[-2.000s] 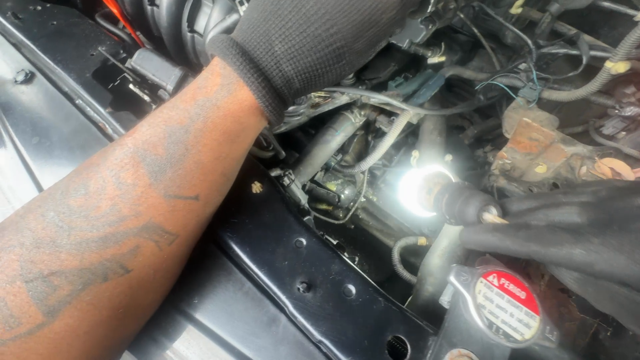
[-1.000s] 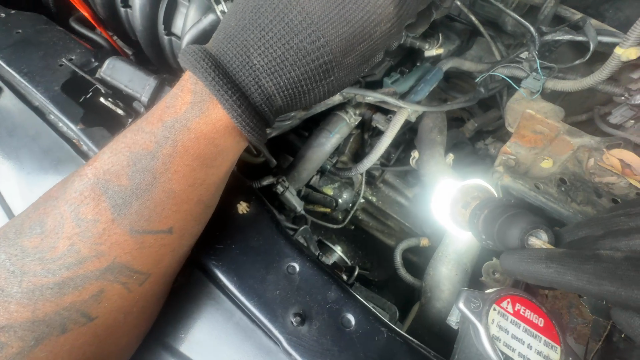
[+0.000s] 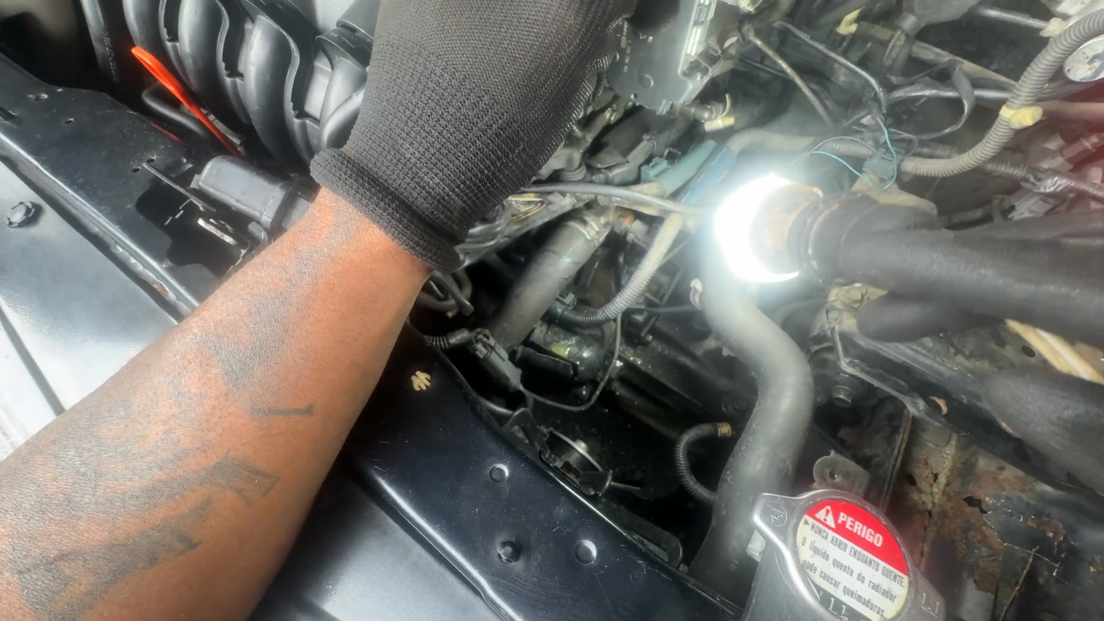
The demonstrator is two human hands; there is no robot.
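Note:
My left hand [image 3: 483, 103], in a black knit glove, reaches over the engine bay at the upper middle. Its fingers lie at the top edge beside a dark metal-and-plastic engine part [image 3: 664, 52], and what they hold is hidden. From the right, my right hand [image 3: 975, 259] in a dark glove grips a small lit lamp [image 3: 763, 228]. Glare hides much of the lamp's head. The light sits just above a curved rubber radiator hose [image 3: 768, 371], near a blue connector [image 3: 690, 168] and thin wires.
A radiator cap [image 3: 849, 552] with a red and white warning label is at the lower right. The black front crossmember [image 3: 517, 517] runs diagonally below. An orange dipstick handle [image 3: 177, 86] stands by the black intake manifold [image 3: 250, 78]. Corrugated wiring conduit [image 3: 992, 155] crosses the upper right.
The lamp in my right hand has moved up, from low beside the radiator hose to near the blue connector. My left hand stays over the upper engine area.

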